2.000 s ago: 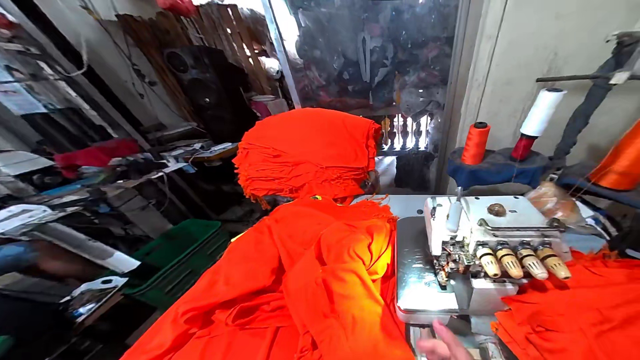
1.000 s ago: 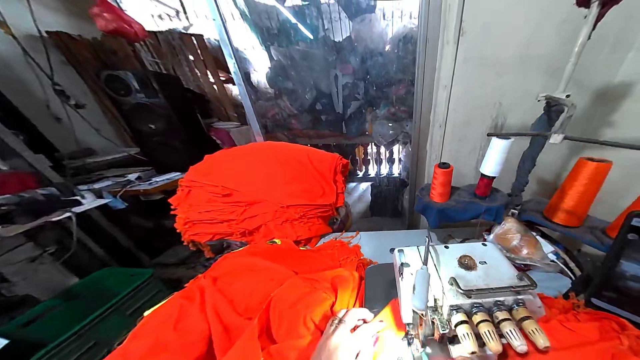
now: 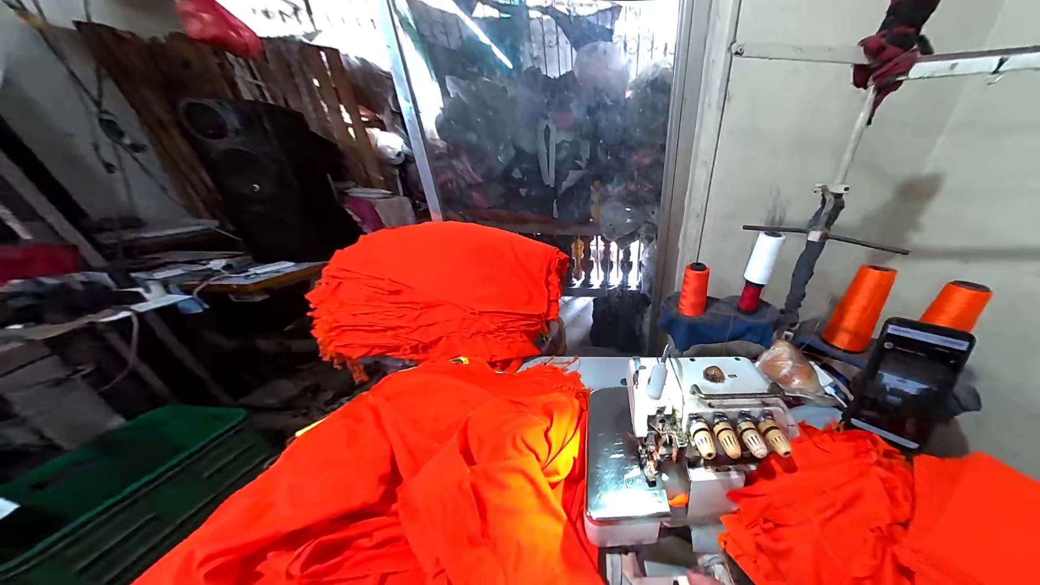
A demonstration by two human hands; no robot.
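A sliver of skin [image 3: 704, 578] shows at the bottom edge, below the overlock sewing machine [image 3: 731, 378]. It seems to be part of one of my hands; which one, and what it touches, I cannot tell. The rest of both hands is out of sight. Left of the machine's metal bed plate [image 3: 621, 463], loose orange-red fabric [image 3: 439, 479] lies heaped, catching yellowish light. Behind it rises a thick stack of folded orange-red cloth [image 3: 439, 284] with frayed edges. More orange-red pieces [image 3: 821, 496] lie right of the machine. Its presser foot area has no clearly visible cloth.
Orange thread cones [image 3: 861, 309], a smaller orange spool [image 3: 695, 290] and a white spool [image 3: 762, 258] stand behind the machine. A phone [image 3: 908, 382] leans upright at right. A green plastic crate [image 3: 122, 479] is at lower left, and a black loudspeaker [image 3: 260, 175] stands farther back.
The hand seen on the cloth beside the machine one second ago has left that spot. The orange cloth at the machine's needle area has also gone from there. The view has shifted since two seconds ago.
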